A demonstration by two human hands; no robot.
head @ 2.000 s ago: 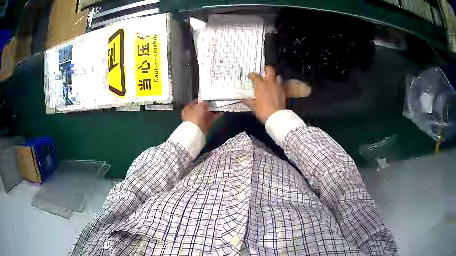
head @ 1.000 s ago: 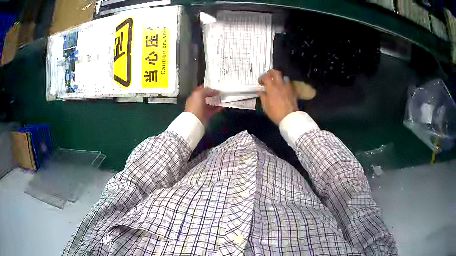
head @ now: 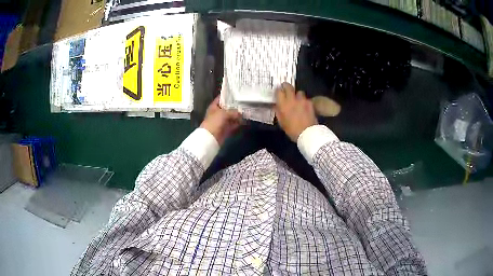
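A stack of white printed record sheets [head: 260,62] lies on the dark green surface at top centre, its near edge lifted or curled. My left hand [head: 219,121] holds the near left corner of the sheets between thumb and fingers. My right hand [head: 294,111] rests on the near right corner, fingertips on the paper. A tan oval object [head: 326,106] shows just right of my right hand; what it is I cannot tell.
A white machine cover [head: 102,70] with a yellow warning label is at left. A dark glittering heap [head: 359,59] lies right of the sheets. A clear plastic bag [head: 462,129] is at far right. A brown cardboard box [head: 78,19] is at upper left.
The near edge of the sheets has been lifted and shifted, and a lower sheet shows tilted under it. My right hand has moved slightly left since a second ago.
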